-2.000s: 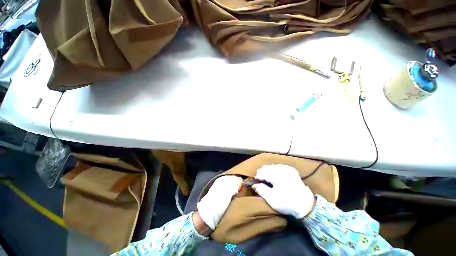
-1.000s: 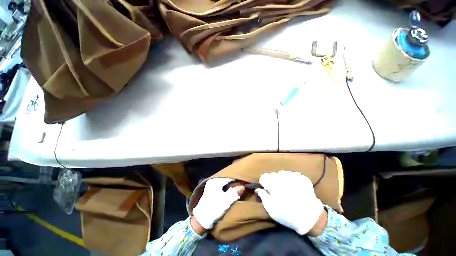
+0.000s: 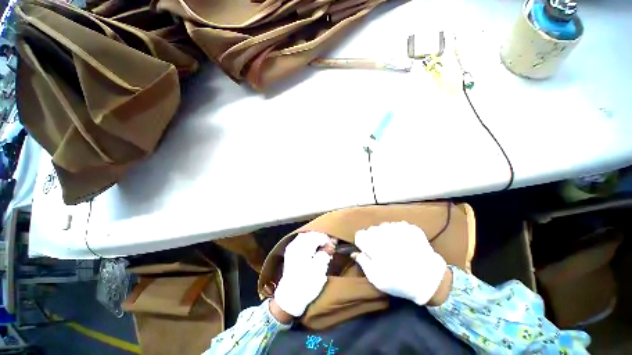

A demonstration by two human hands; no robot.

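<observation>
A brown bag lies open-mouthed on the wearer's dark-aproned lap. My left hand, white-gloved with bare fingertips showing, pinches material at the bag's opening. My right hand, also white-gloved, holds a slim dark tool at the opening, close to the left fingertips. A dark cord runs over the bag towards my right hand. The tool's tip and the exact spot worked on are hidden between the fingers.
The white table bears brown bags at back left, a wooden-handled tool, a pale blue-green tool on a cord, a yellow item and a blue-topped bottle in a beige holder. More brown bags sit below.
The view has shifted, so the table items appear further left and higher. My hands stay at the bag's opening; the dark tool is now more hidden between them.
</observation>
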